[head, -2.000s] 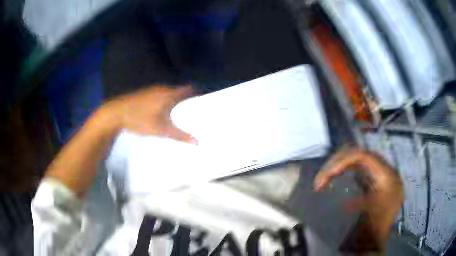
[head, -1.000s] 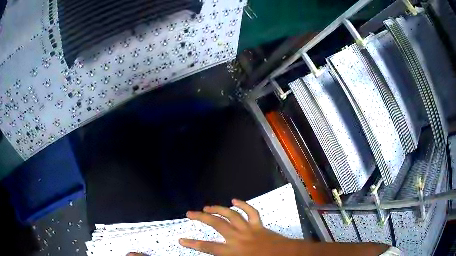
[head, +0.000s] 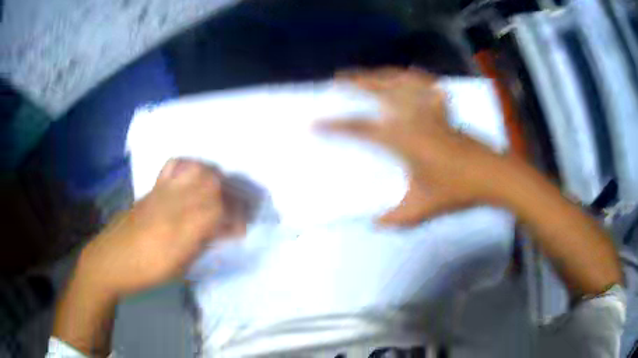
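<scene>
White panels [head: 294, 154] lie across my lap, overexposed and blurred, so their holes and layers do not show. My left hand [head: 175, 224] is over the left part of the panels with its fingers curled; whether it holds anything is hidden by blur. My right hand [head: 413, 140] is spread over the right part of the panels, fingers and thumb apart, and grips nothing that I can see.
A metal rack with upright panels [head: 559, 105] stands at the right, with an orange-red strip [head: 505, 105] on its near side. Larger bench panels [head: 112, 42] are at the upper left. A blue bin [head: 112, 133] is below them.
The view has tilted down from a second ago, so the lap panels show higher and larger. My left hand has come into full view, and my right hand has moved up in the picture.
</scene>
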